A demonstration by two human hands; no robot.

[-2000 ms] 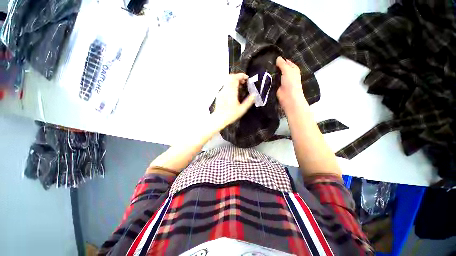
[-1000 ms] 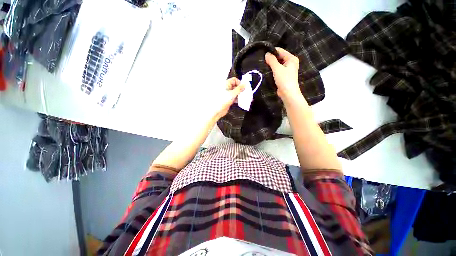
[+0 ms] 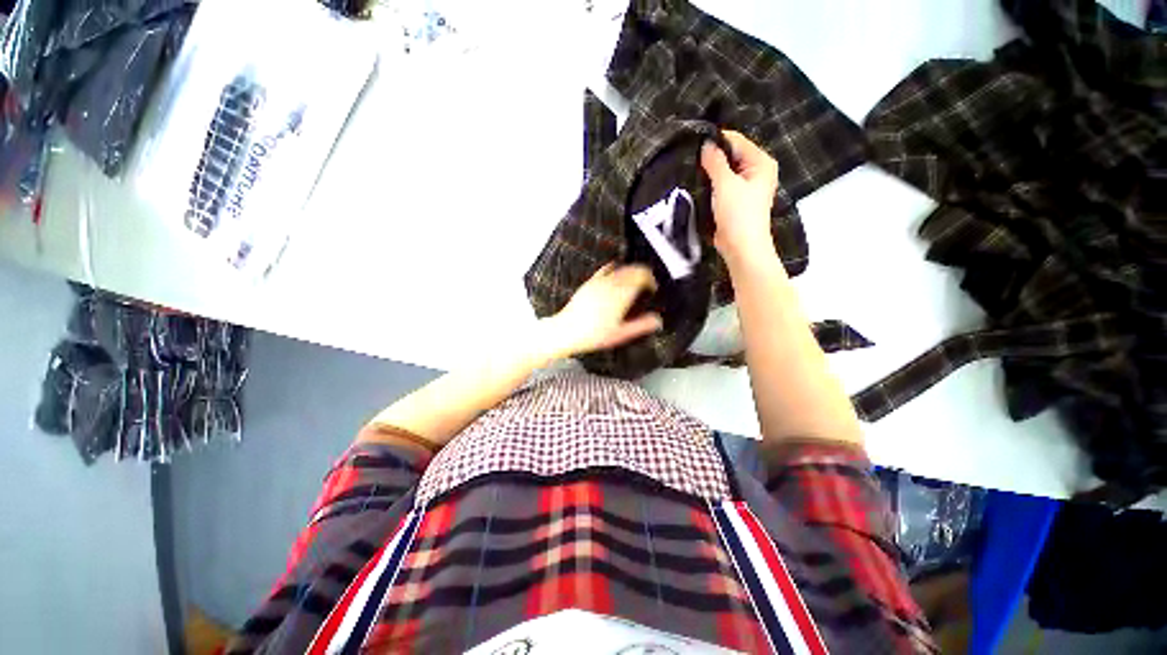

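A dark brown plaid garment [image 3: 582,243] lies on the white table [image 3: 422,218] in front of me, its opening with a dark inside facing up. A white tag or label [image 3: 668,233] sits in the opening. My right hand [image 3: 742,192] pinches the rim of the opening at its upper right. My left hand [image 3: 611,307] is at the lower left of the opening, blurred; whether its fingers grip the cloth cannot be told. A plaid strip [image 3: 838,337] sticks out to the right.
A stack of printed clear bags [image 3: 262,128] lies at left, with bagged garments [image 3: 109,77] beyond. A large plaid heap [image 3: 1062,218] is at right. More bagged garments [image 3: 147,378] sit below the table's left edge. A blue crate [image 3: 1011,563] is below right.
My left hand has let go of the white tag and moved down to the cloth's lower left. The tag now lies in the opening, and the garment's left part is spread further out.
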